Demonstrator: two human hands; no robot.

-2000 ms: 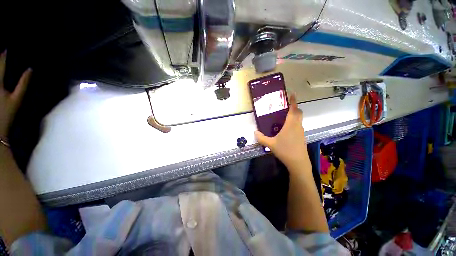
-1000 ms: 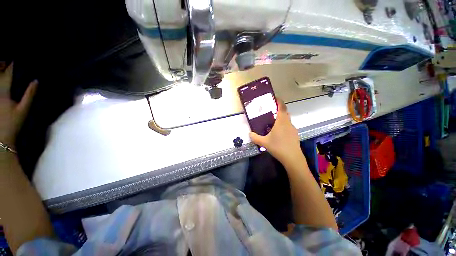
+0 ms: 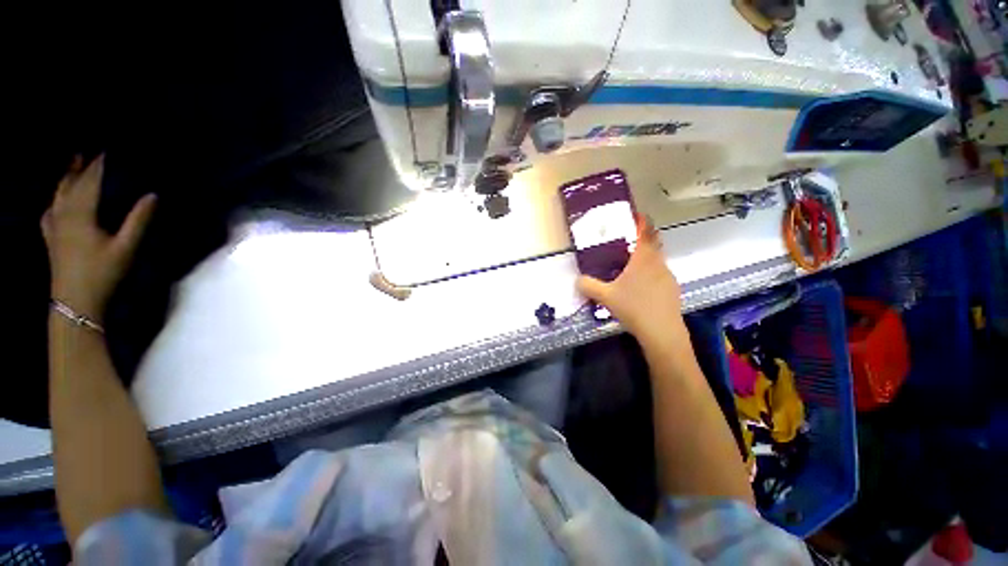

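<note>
A smartphone (image 3: pixel 602 224) with a lit screen lies right of the needle area. My right hand (image 3: pixel 641 282) holds its lower end, thumb on the near left side and fingers along the right edge. A black flower charm (image 3: pixel 545 314) lies on the table beside it. My left hand (image 3: pixel 91 238) rests on the large black cloth (image 3: pixel 221 100) at the left, fingers apart, not pinching it. The presser foot area (image 3: pixel 494 194) is beside the cloth's right end, with no hand at it.
The white sewing machine (image 3: pixel 707 55) spans the back. Orange and red snips (image 3: pixel 811 232) lie in a tray at the right. A blue basket (image 3: pixel 846 442) with yellow, pink and black cloth stands below the table edge (image 3: pixel 442 381). A red container (image 3: pixel 879 354) is beside it.
The view has shifted, so the left hand and more black cloth show further inside the picture. The right hand still holds the phone in about the same place on the table.
</note>
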